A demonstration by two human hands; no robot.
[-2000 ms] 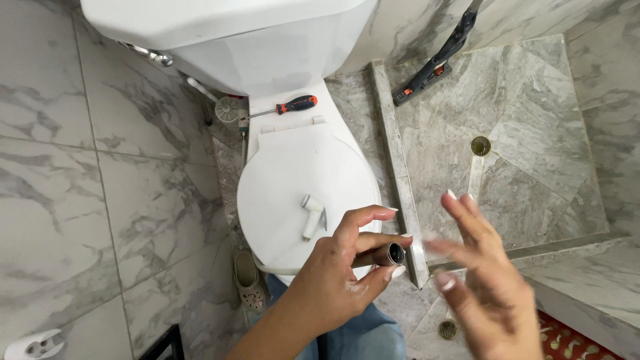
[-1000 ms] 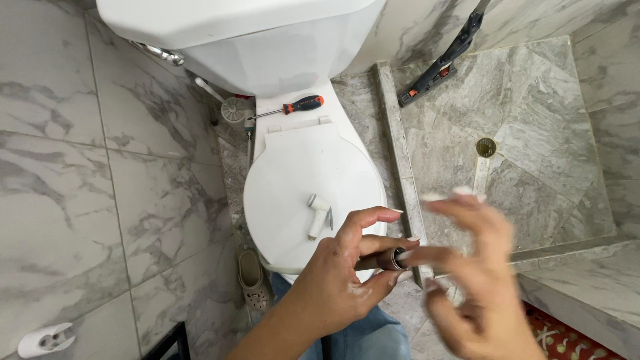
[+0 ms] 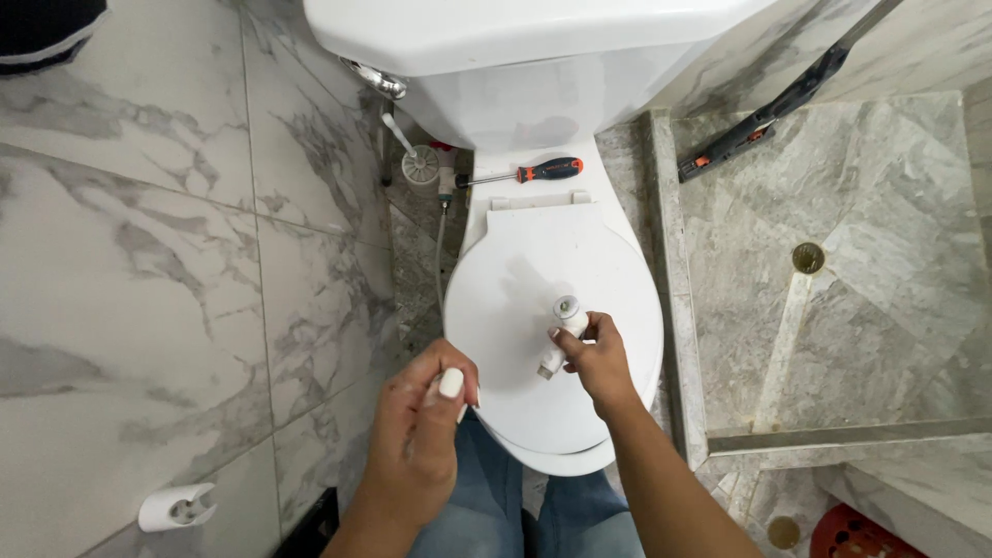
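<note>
My right hand [image 3: 593, 356] grips a white plastic bidet sprayer [image 3: 572, 325] over the toilet lid [image 3: 511, 279], its round end tilted up toward the tank and its threaded end pointing down-left. My left hand [image 3: 426, 422] is curled at the lid's lower left edge, thumb against the fingers; whether something small is inside it cannot be seen. The lid is down. Behind its hinges, a screwdriver [image 3: 554, 170] with a black and orange handle lies across the toilet's rear ledge.
Left of the bowl are a valve with a hose [image 3: 445, 203] and a toilet brush in its holder [image 3: 419, 164]. A white wall bracket [image 3: 177, 508] is at lower left. To the right run a raised shower curb [image 3: 676, 310], a floor drain [image 3: 807, 258] and a black-handled cleaning tool [image 3: 763, 120].
My right hand has moved left and picked up the sprayer that lay on the lid. My left hand has moved left; the dark cylindrical piece it held earlier is out of sight.
</note>
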